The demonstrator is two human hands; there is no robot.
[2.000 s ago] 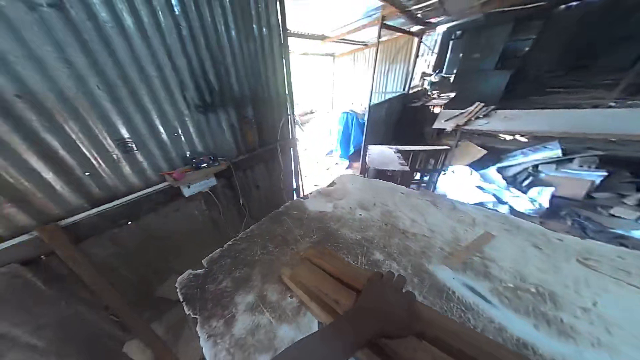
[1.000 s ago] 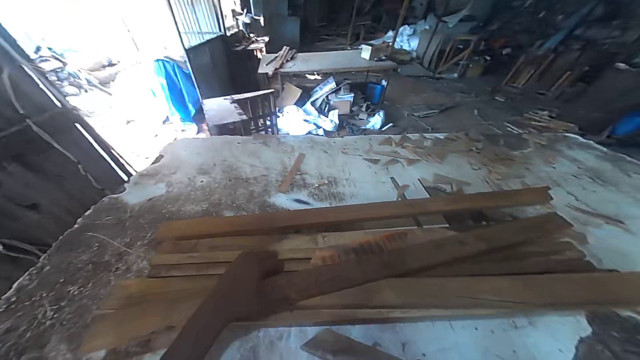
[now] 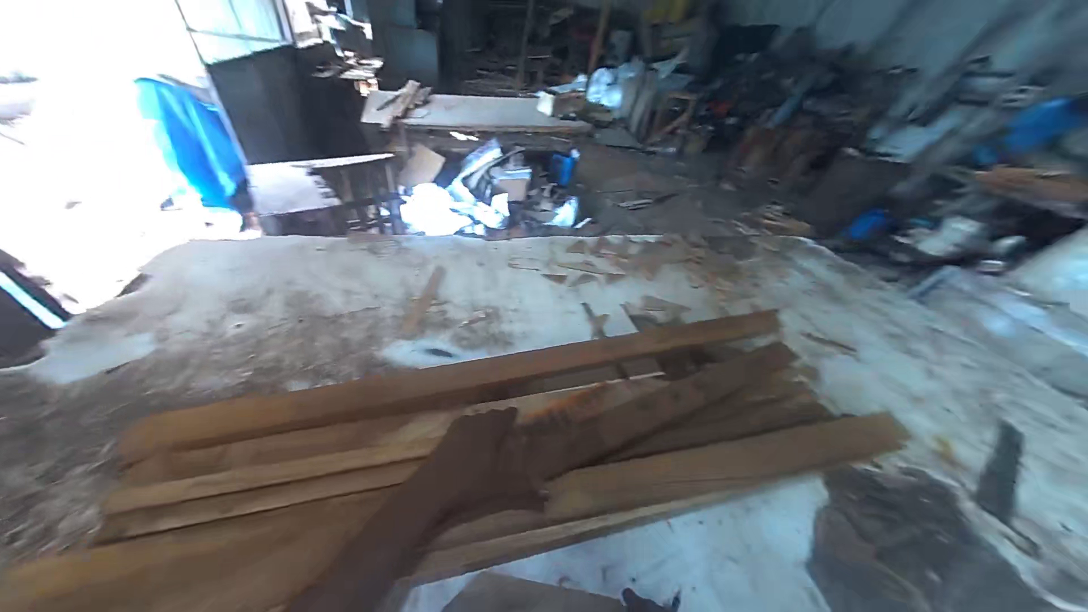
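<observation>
My left hand (image 3: pixel 493 459) reaches up from the bottom edge and grips the near end of a dark wooden board (image 3: pixel 663 408). That board slants to the right across a stack of long wooden planks. A separate plank (image 3: pixel 459 374) forms the far side of the stack, and a wider one (image 3: pixel 722 467) lies on the near side. At the bottom edge, dark fingertips, apparently of my right hand (image 3: pixel 650 602), show beside a flat dark piece (image 3: pixel 527 595); the rest of that hand is hidden.
The planks lie on a large worn, whitish tabletop (image 3: pixel 255 280). Thin offcuts (image 3: pixel 586 272) and a short wood strip (image 3: pixel 423 299) are scattered beyond them. A dark narrow piece (image 3: pixel 1001 472) lies at right. Behind stand a bench (image 3: pixel 493 112) and piled clutter; a blue sheet (image 3: pixel 191 140) hangs at left.
The view has swung right from the corrugated wall. Two seconds ago my left hand rested on the planks; one second ago it was at the slanted board, as now. The dark fingertips have appeared at the bottom.
</observation>
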